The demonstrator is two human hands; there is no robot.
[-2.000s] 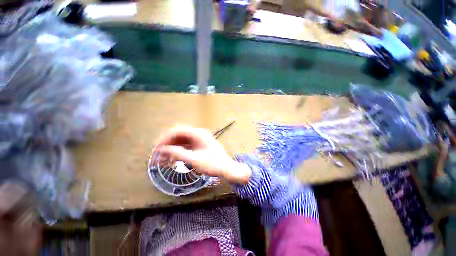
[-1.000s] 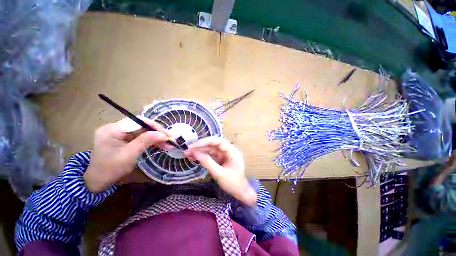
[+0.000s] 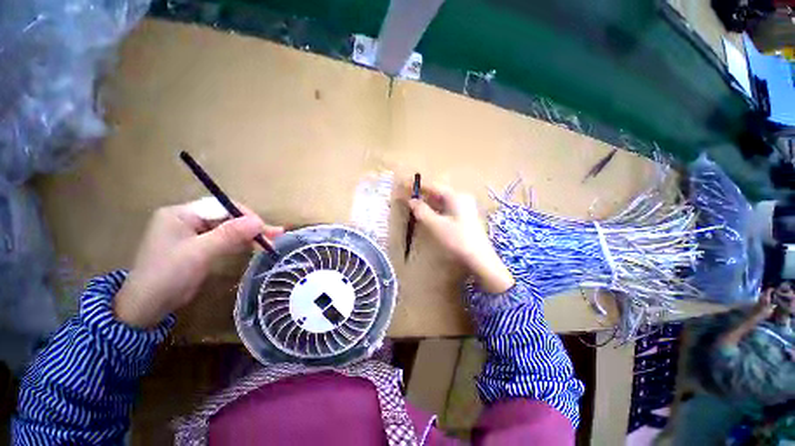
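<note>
The round grey finned fan housing (image 3: pixel 307 300) lies at the bench's front edge, with a white centre disc and a dark square on it. My left hand (image 3: pixel 187 253) holds a slim dark pointed tool (image 3: pixel 209 183) like a pen; its tip is over the housing's upper left rim. My right hand (image 3: pixel 453 228) is right of the housing, off it, with its fingers closed on dark tweezers (image 3: pixel 410 228) held near upright. Rows of tiny pinkish-white parts (image 3: pixel 373 205) lie just behind the housing.
A tied bundle of blue-and-white lead wires (image 3: pixel 558 253) lies to the right, close to my right forearm. Clear plastic bags (image 3: pixel 52 96) are piled at left, another bag (image 3: pixel 723 235) at far right. A small dark tool (image 3: pixel 600 164) lies near the far edge. A metal post (image 3: pixel 405 39) stands behind.
My right hand has left the housing's centre, moved right and taken hold of the tweezers that lay on the bench. The housing sits slightly lower in view. My left hand still holds its tool.
</note>
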